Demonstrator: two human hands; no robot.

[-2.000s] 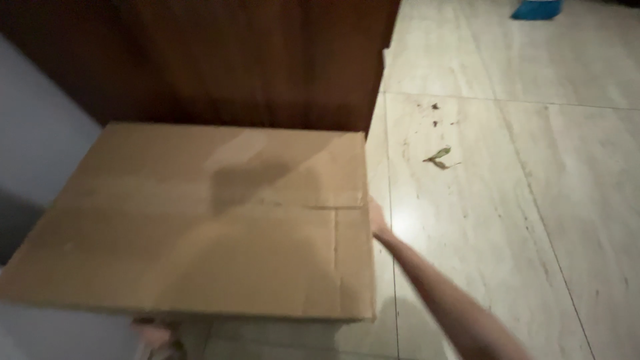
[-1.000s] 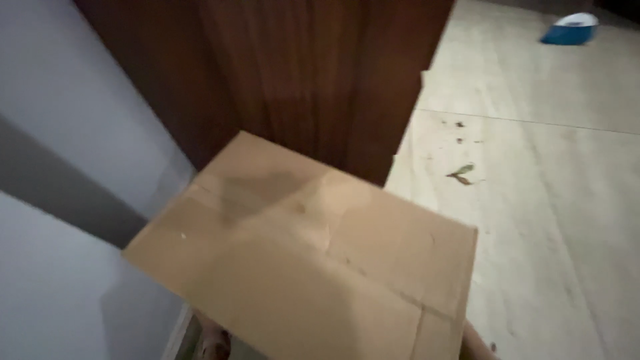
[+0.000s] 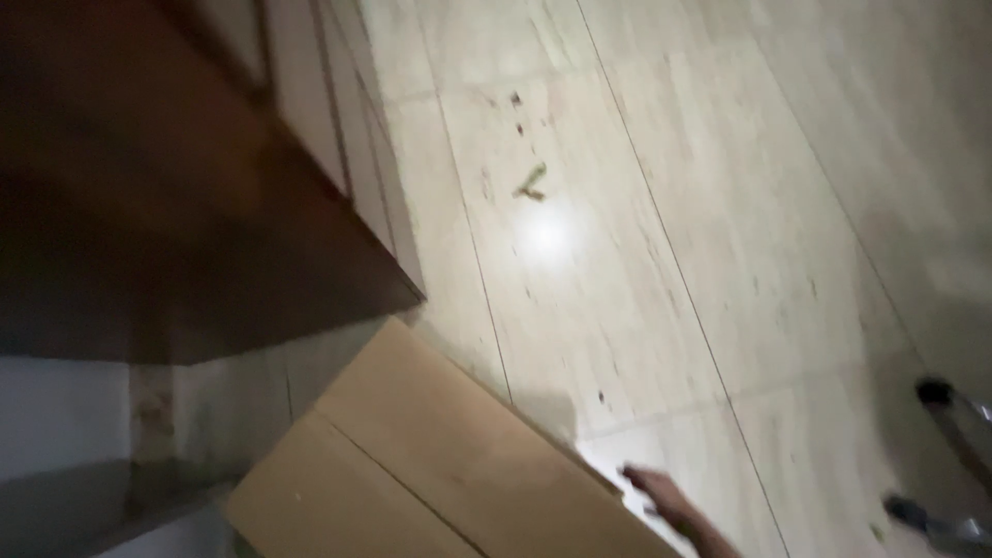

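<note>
A closed cardboard box (image 3: 465,442) lies at the lower middle of the head view, its top face with a long seam turned up and its far corner close to the corner of a dark wooden cabinet. Just right of the box's right edge is my right hand (image 3: 659,488), apart from the box and holding nothing that shows; its fingers are blurred. My left hand is not in view.
The dark wooden cabinet (image 3: 194,194) fills the upper left, beside a pale wall (image 3: 62,418). On the tiled floor (image 3: 697,194) lie a small leaf sprig (image 3: 532,182) and dark specks. Dark-tipped metal legs (image 3: 934,391) stand at the lower right.
The box has moved down beside the cabinet's corner and turned. My right hand, at the box's side two seconds ago, now shows apart from it. The view has swung strongly.
</note>
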